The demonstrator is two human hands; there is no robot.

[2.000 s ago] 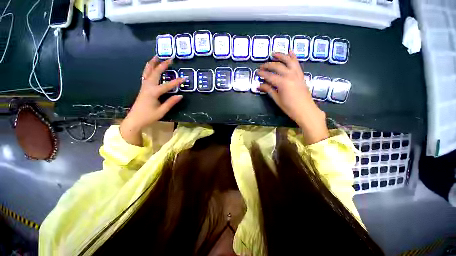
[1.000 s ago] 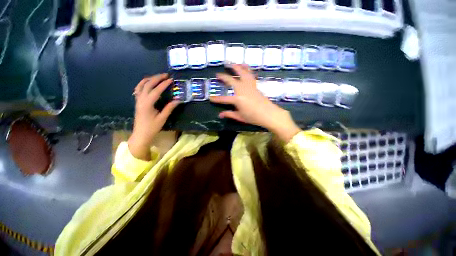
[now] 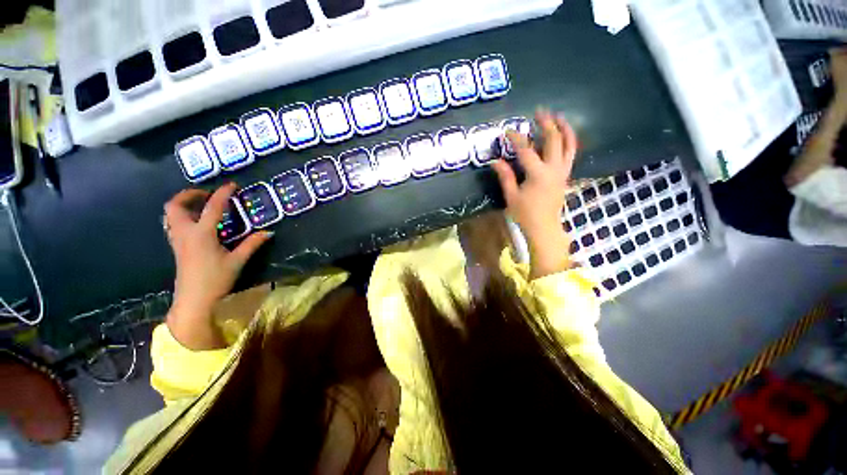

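Two slanting rows of small square watches without straps lie on the dark green mat. The far row [image 3: 332,118] has white and blue lit screens. In the near row [image 3: 291,192], the left screens are dark with coloured dots and the right ones look white. My left hand [image 3: 200,243] is at the near row's left end, fingers and thumb spread around the end watch, partly covering it. My right hand [image 3: 541,167] is spread at the right end, fingers over the last watch. Neither hand lifts a watch; exact fingertip contact is unclear.
A thick white tray [image 3: 306,48] with dark watches spans the far side. Another white tray [image 3: 710,79] lies right; a white grid tray [image 3: 641,218] is below the bench edge. A phone [image 3: 9,130] and cable are left. Another person's arm [image 3: 822,125] shows far right.
The view has turned, so the rows now slant up to the right. My right hand has moved from the left-middle of the near row to its right end. My left hand stays at the left end.
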